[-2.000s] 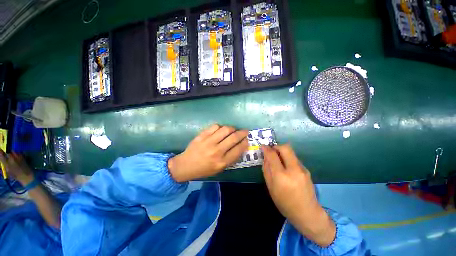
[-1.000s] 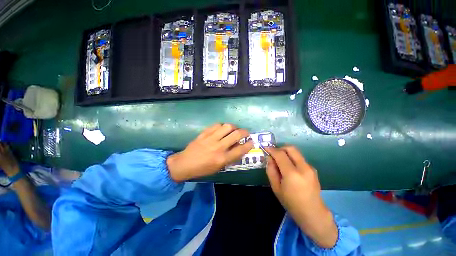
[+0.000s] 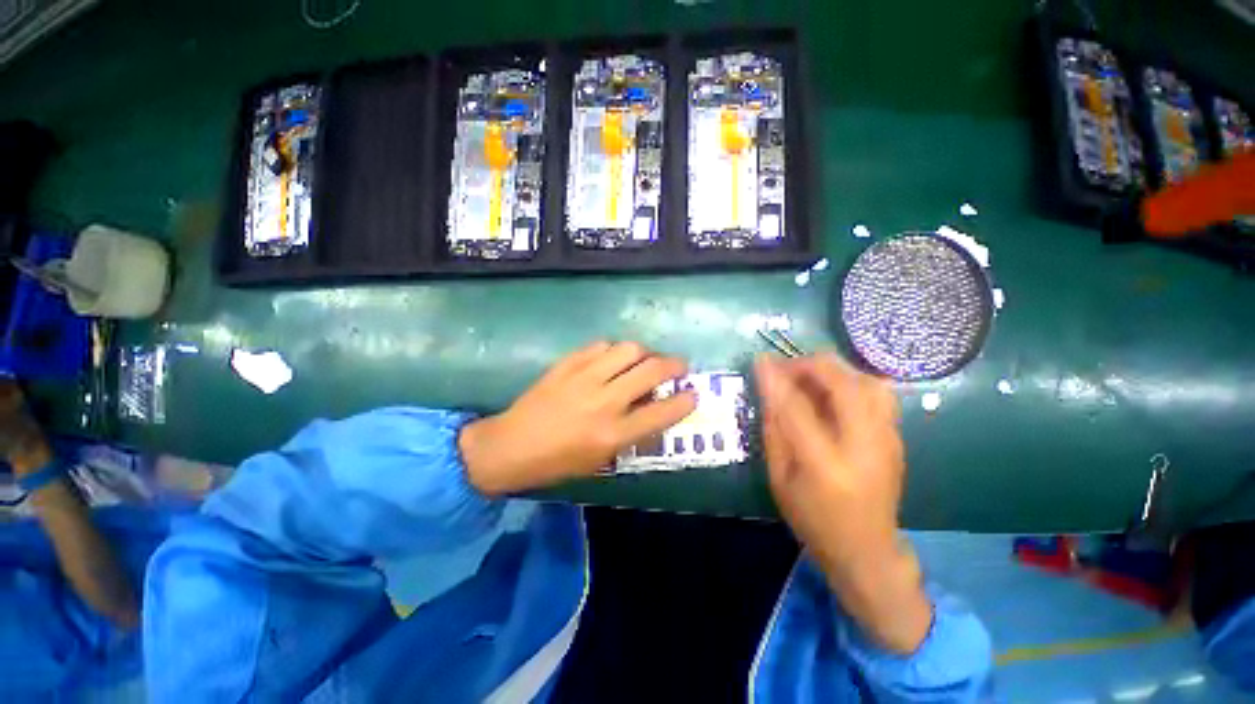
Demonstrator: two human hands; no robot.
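Observation:
A silvery-white phone assembly (image 3: 709, 424) lies on the green mat at the bench's front edge, its left part hidden under my left hand. My left hand (image 3: 585, 420) rests on it with the fingers on its face. My right hand (image 3: 833, 440) is just right of the phone assembly, pinching thin tweezers (image 3: 780, 341) whose tips point up and left, off the phone. The tips look slightly apart; whether they hold anything is too small to tell. The round screw dish (image 3: 917, 305) with its grey speckled surface stands right of the tweezers.
A black phone tray (image 3: 551, 267) holds several phone assemblies, one slot empty. A second tray (image 3: 1087, 204) and an orange electric screwdriver (image 3: 1197, 197) are at right. White scraps (image 3: 262, 369) lie on the mat. A binder clip (image 3: 1153, 488) is at the edge. A neighbour's arm (image 3: 69, 530) shows at left.
My right hand has moved right and away from the phone assembly, with the tweezers now pointing off it towards the dish side. My left hand has stayed on the phone assembly.

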